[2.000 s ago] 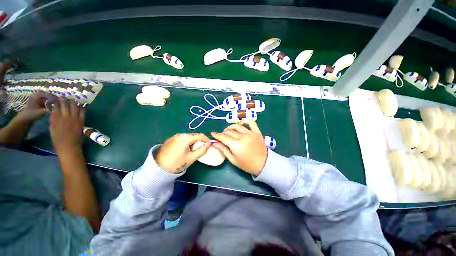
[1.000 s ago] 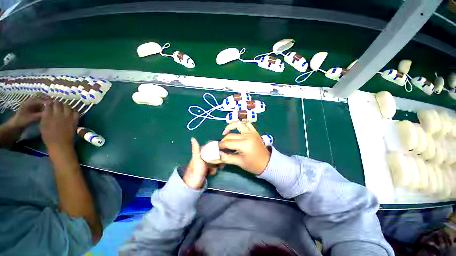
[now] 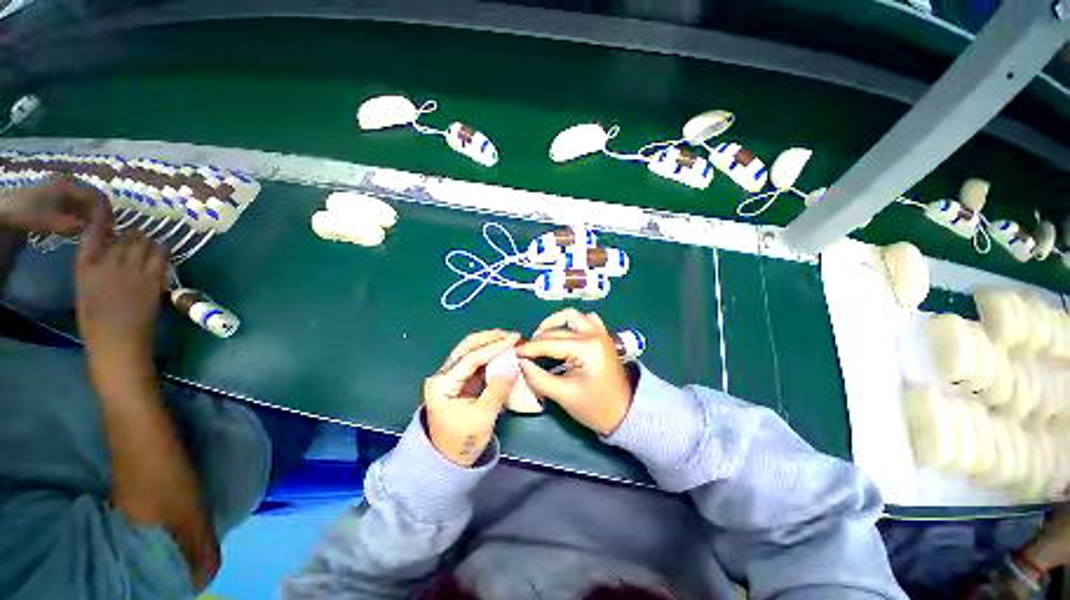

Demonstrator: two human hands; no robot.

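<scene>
My left hand [image 3: 467, 396] holds a cream oval piece [image 3: 523, 399] between its fingers, above the near edge of the green worktop. My right hand [image 3: 582, 373] pinches at the top of the same piece; its fingertips meet those of my left hand, and what lies between them is too small to tell. A striped piece [image 3: 630, 343] shows partly from behind my right hand. Several striped pieces [image 3: 575, 283] with white cord loops [image 3: 479, 279] lie stacked just beyond my hands. Two cream pieces [image 3: 354, 218] lie together at the left, by the rail.
A pale rail [image 3: 469, 197] separates the worktop from the green belt [image 3: 282, 88], which carries corded joined pairs [image 3: 472, 143]. A grey post [image 3: 927, 135] slants at right. Cream pieces [image 3: 956, 445] cover a white sheet [image 3: 862, 404]. At left, a neighbour's hands [image 3: 117, 275] are beside banded stock.
My left hand has closed around the cream piece again, and both hands' fingertips have come together. The joined pairs on the belt have shifted right. The neighbour's hands have moved.
</scene>
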